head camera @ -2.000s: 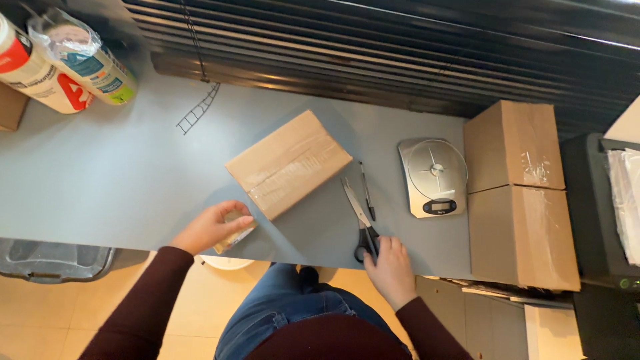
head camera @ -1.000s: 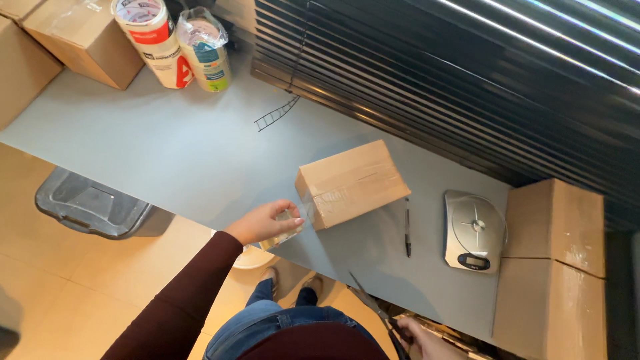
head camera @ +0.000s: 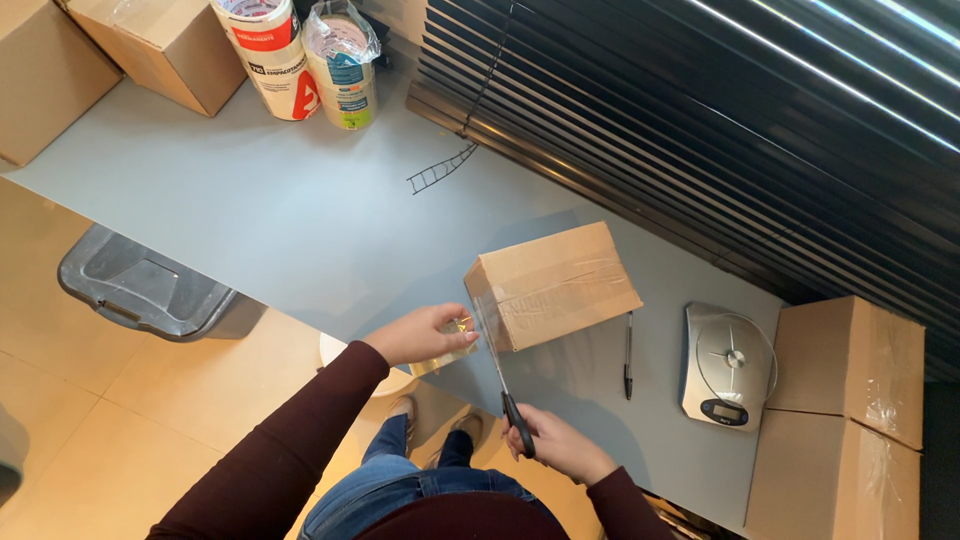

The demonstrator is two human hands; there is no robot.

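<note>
A taped cardboard box (head camera: 559, 285) lies on the grey table, turned at an angle. At its left end my left hand (head camera: 427, 334) grips a roll of clear packing tape (head camera: 442, 360), partly hidden by the fingers. A strip of the clear tape reaches from the roll to the box's left end. My right hand (head camera: 555, 442) holds scissors (head camera: 510, 405) by their black handles, with the blades pointing up at the tape between roll and box. Whether the blades are apart cannot be told. To the right of the box lies a black-capped pen (head camera: 628, 356).
A kitchen scale (head camera: 727, 367) stands right of the pen, beside stacked cardboard boxes (head camera: 810, 420). Packs of tape rolls (head camera: 277, 67) and more boxes (head camera: 165, 52) stand at the back left. Dark blinds (head camera: 675, 150) run along the rear edge. A dark lidded bin (head camera: 150, 285) is below the table's front edge.
The scissors lay on the table beside the pen two seconds ago, under my right hand. They have been lifted and brought left to the tape by the box. The view has swung.
</note>
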